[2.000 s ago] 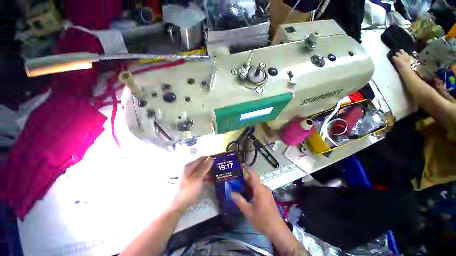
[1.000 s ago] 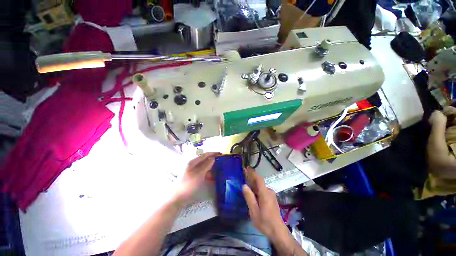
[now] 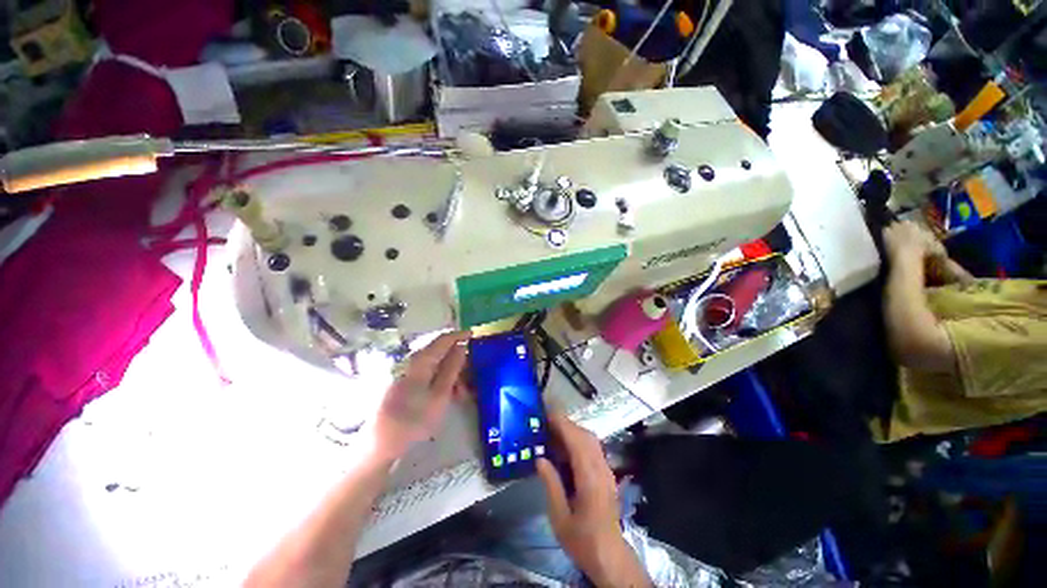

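A smartphone (image 3: 508, 402) with a lit blue screen showing icons is held above the front edge of the white table (image 3: 276, 505). My left hand (image 3: 423, 396) grips its upper left side. My right hand (image 3: 583, 488) holds its lower right side, with the thumb at the bottom corner of the screen. Behind the phone is the cream sewing machine (image 3: 689, 195) with a green panel (image 3: 540, 286). Black-handled scissors (image 3: 565, 365) lie partly hidden behind the phone.
Magenta cloth (image 3: 86, 333) is piled at the left. The machine lamp (image 3: 86, 163) reaches over it. A pink thread cone (image 3: 635, 322) lies beside a yellow-rimmed accessory box (image 3: 685, 347). Another person's arm (image 3: 913, 293) is at the right. Black cloth (image 3: 735, 494) lies below the table edge.
The phone screen has gone from a lock screen showing the time to a home screen with icons. The view has shifted, and the other person's yellow sleeve shows more.
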